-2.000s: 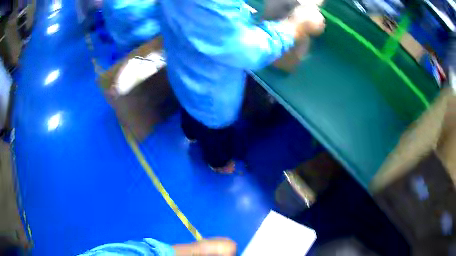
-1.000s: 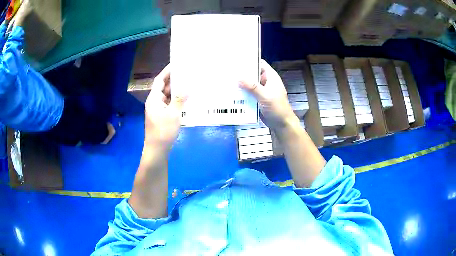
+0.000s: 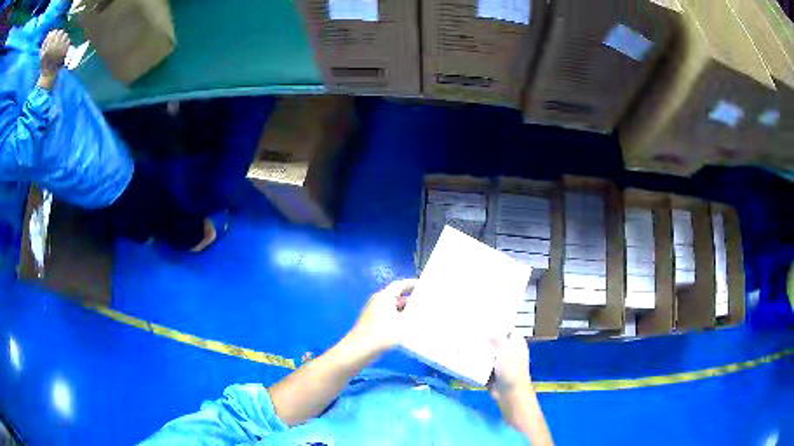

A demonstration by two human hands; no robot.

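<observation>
A white product box (image 3: 466, 305) is held low in front of my body, tilted, between both hands. My left hand (image 3: 383, 315) grips its left edge, with the fingers partly hidden behind it. My right hand (image 3: 509, 361) holds its lower right edge, with the thumb near the corner. The upper face of the box looks plain white. The box overlaps the left end of a row of open floor cartons (image 3: 614, 253) filled with stacked white boxes.
Tall shipping cartons (image 3: 474, 52) with white labels stand along the green bench (image 3: 244, 43). A closed carton (image 3: 300, 157) sits on the floor by the bench. At left, a coworker in a blue smock (image 3: 70, 139) stands near a brown carton (image 3: 131, 39). A yellow line (image 3: 609, 384) crosses the blue floor.
The white box has moved down and to the right and is now tilted, with both hands still on it. The view has shifted, showing more of the bench cartons. The barcode no longer shows.
</observation>
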